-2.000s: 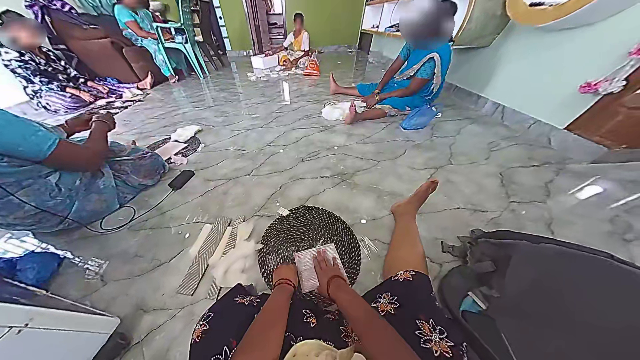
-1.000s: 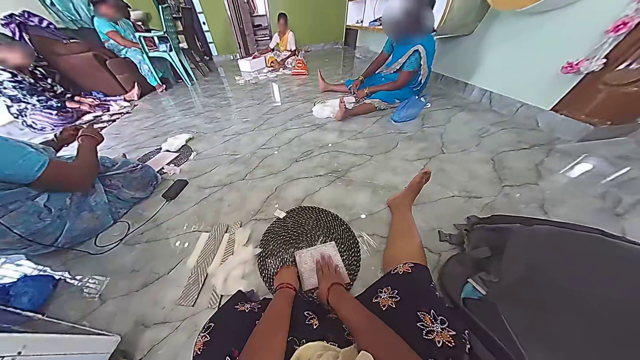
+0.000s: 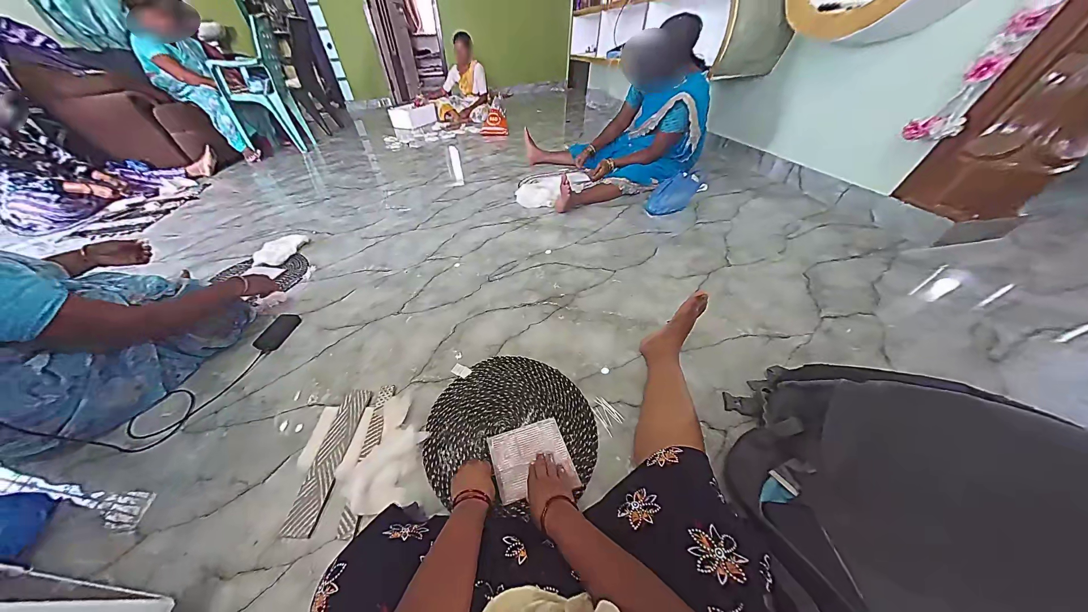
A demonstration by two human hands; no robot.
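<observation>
A round, dark woven mat (image 3: 476,399) lies on the floor before me. A whitish square piece with fine lines (image 3: 520,444) rests on its right part. My right hand (image 3: 551,486) lies on the square's lower right with fingers spread. At the square's lower left edge is my left hand (image 3: 473,484), its fingers pointing down and partly hidden. Striped strips (image 3: 327,472) and white cotton-like fluff (image 3: 378,476) lie left of the mat. Thin white sticks (image 3: 608,414) lie just off its right edge.
A dark bag (image 3: 926,484) stands at my right. At left, a seated person's arm reaches to another woven mat (image 3: 296,270); a black device (image 3: 277,332) with a cable lies nearby. Another person in blue (image 3: 671,127) sits farther ahead beside a blue plastic bag (image 3: 671,194).
The right hand has drawn back from the upper part of the square to its lower right. The arm of the person at left now reaches forward to their mat.
</observation>
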